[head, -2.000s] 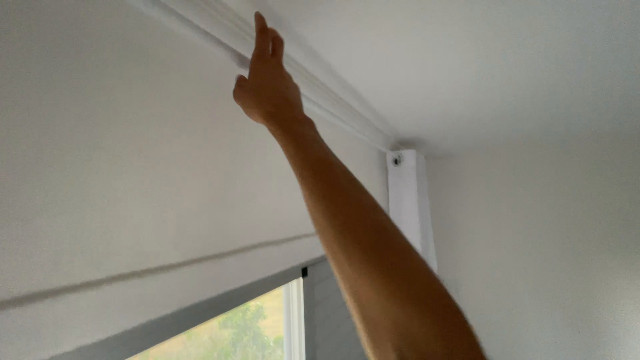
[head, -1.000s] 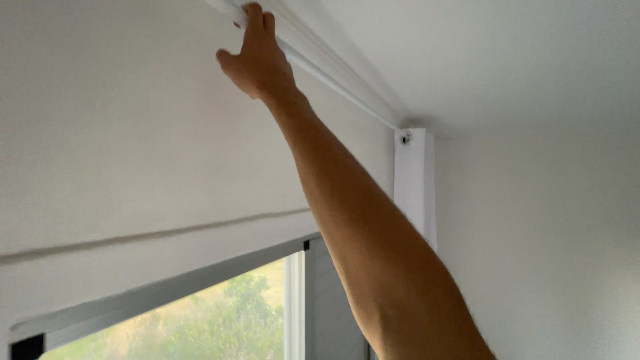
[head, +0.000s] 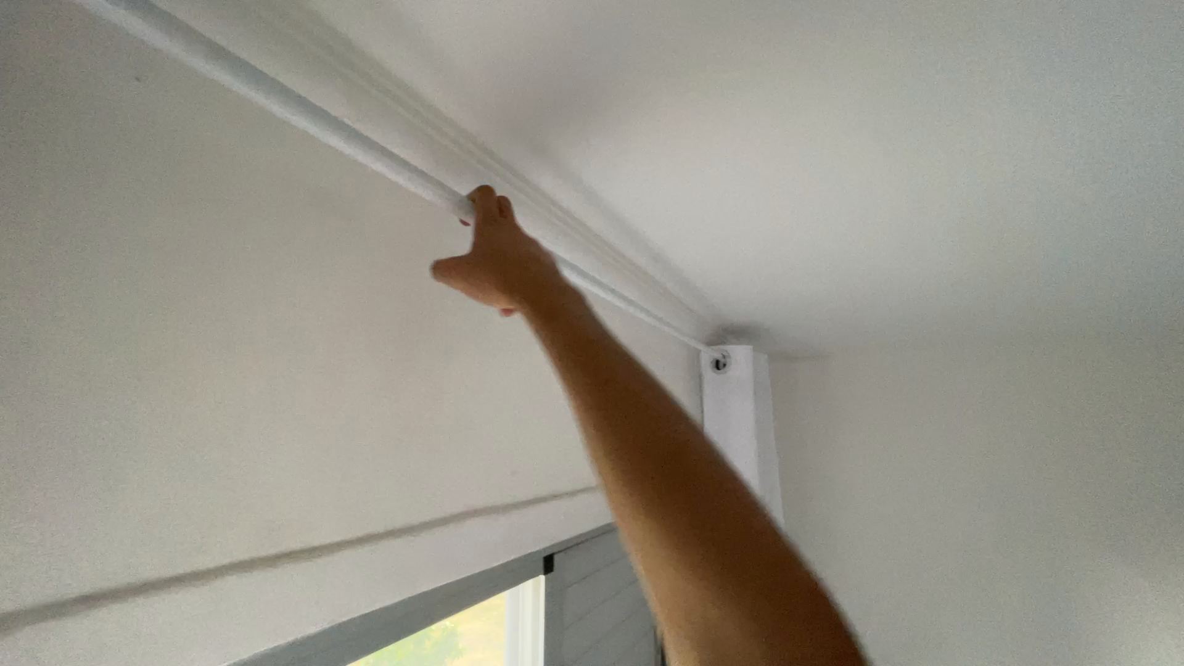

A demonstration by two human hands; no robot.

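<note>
My right hand [head: 504, 259] reaches up from the lower right, its back towards me. Its fingers hook over a white curtain rod [head: 324, 120], with a fingertip showing just below the rod, while the thumb stands apart to the left. The rod slants from the upper left down to the corner of the room. There a white curtain [head: 735, 416] hangs bunched by a metal grommet [head: 720, 363] at the rod's far end. My left hand is not in view.
Above the rod is the pale ceiling [head: 879, 166], with moulding lines where it meets the wall [head: 231, 370]. Below are a ledge line across the wall, a window [head: 453, 638] with a grey frame [head: 388, 615], and a grey slatted panel [head: 601, 592] at its right.
My right hand's fingers, extended upward near the rod two seconds ago, are now curled over it. The view has tilted up, showing more of the rod and ceiling.
</note>
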